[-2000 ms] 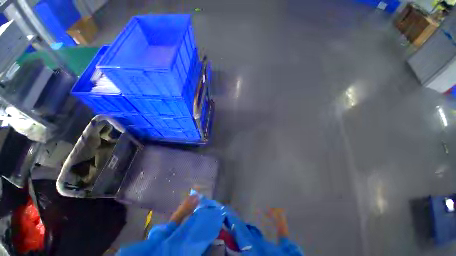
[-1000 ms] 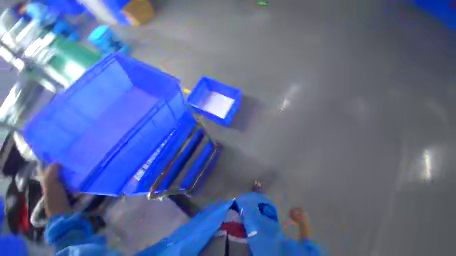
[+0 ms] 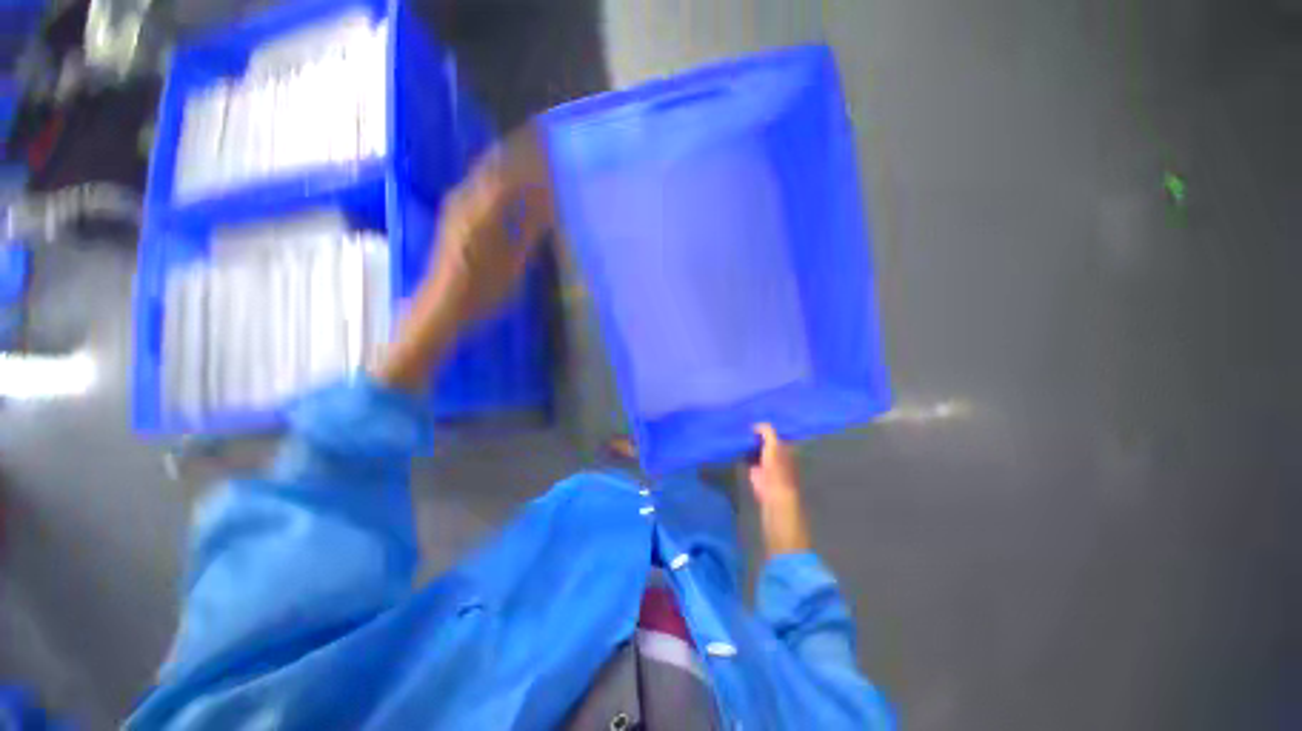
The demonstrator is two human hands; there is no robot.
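Note:
An open blue tote [image 3: 700, 264] with nothing standing in it is in front of me, tilted in view. My left hand [image 3: 493, 229] is blurred and grips its left rim near the far corner; its fingertips are hard to make out. My right hand [image 3: 773, 464] is shut on the near rim, with its fingers over the edge.
At the left, blue totes [image 3: 274, 203] hold rows of upright white panels [image 3: 286, 114] in two sections. More blue tote sides show beneath. Grey floor [image 3: 1057, 429] lies to the right, with a small green mark [image 3: 1175, 186].
The view has swung. The open tote has come off the stack at left to in front of me, uncovering the white panels. My right hand, empty before, has taken hold of its near rim.

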